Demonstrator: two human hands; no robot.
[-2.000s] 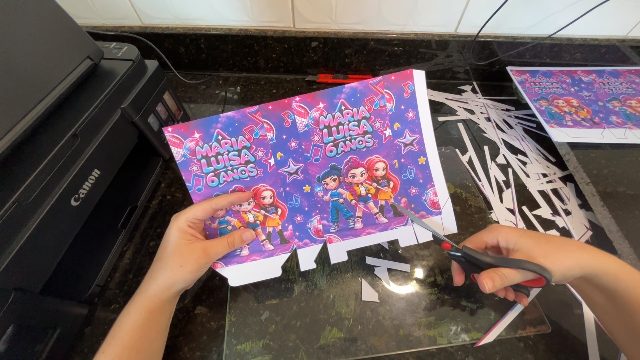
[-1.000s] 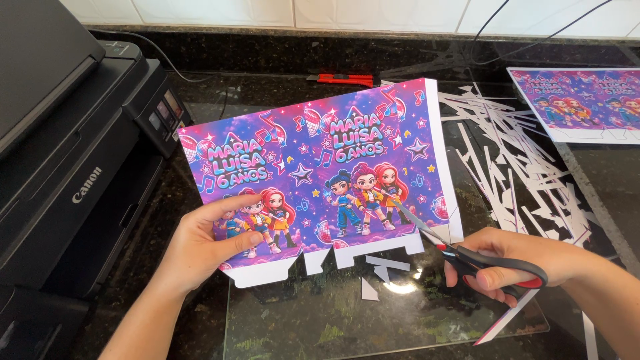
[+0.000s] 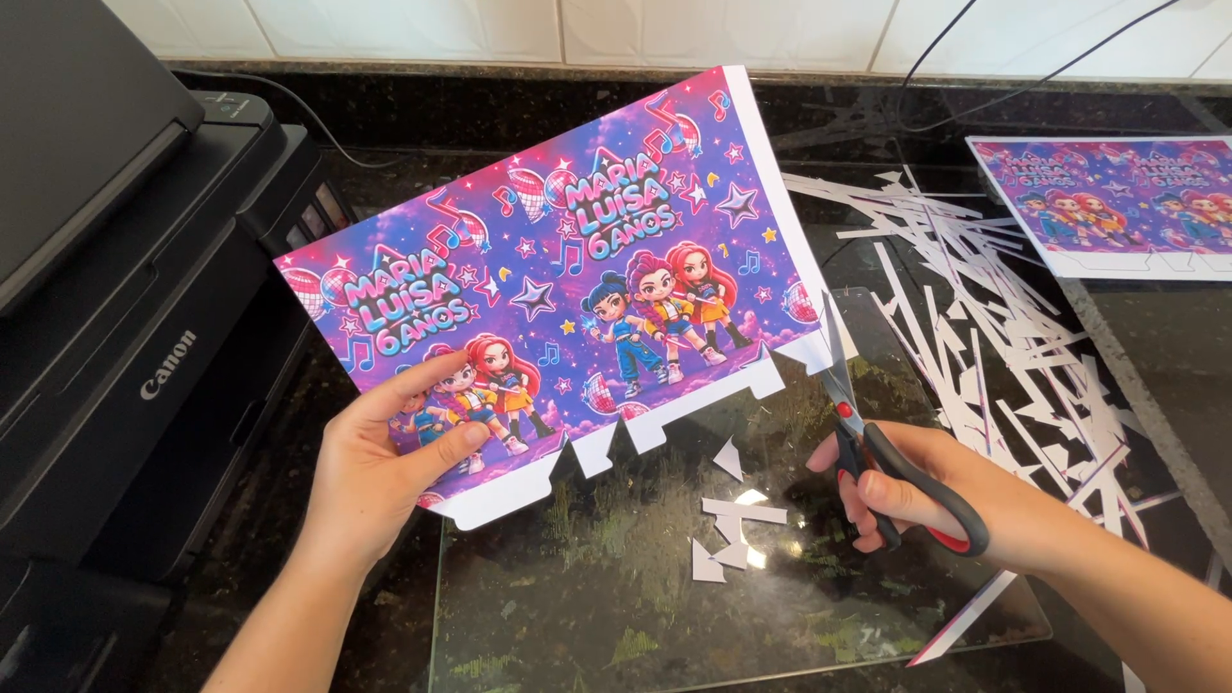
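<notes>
My left hand [image 3: 385, 452] grips the lower left part of a printed paper sheet [image 3: 529, 279], thumb on its front. The sheet is tilted, its right end raised; it shows cartoon figures, stars and lettering, with white notched tabs along the lower edge and a white strip at the right. In my right hand [image 3: 924, 491] are scissors [image 3: 842, 409] with black and red handles. Their blades point up at the sheet's lower right corner, spread around the white margin there. Small white paper offcuts [image 3: 743, 510] lie below the sheet on a clear glass board [image 3: 597, 597].
A black Canon printer [image 3: 135, 337] stands at the left. To the right lies a pile of white paper strips [image 3: 1001, 356], with more printed sheets [image 3: 1107, 202] behind it. Dark cables [image 3: 1030, 77] hang near the tiled wall at the back of the dark stone counter.
The sheet has turned counter-clockwise, its right end rising. The scissors have moved from the lower tabs to the lower right corner. Another small offcut lies on the glass board.
</notes>
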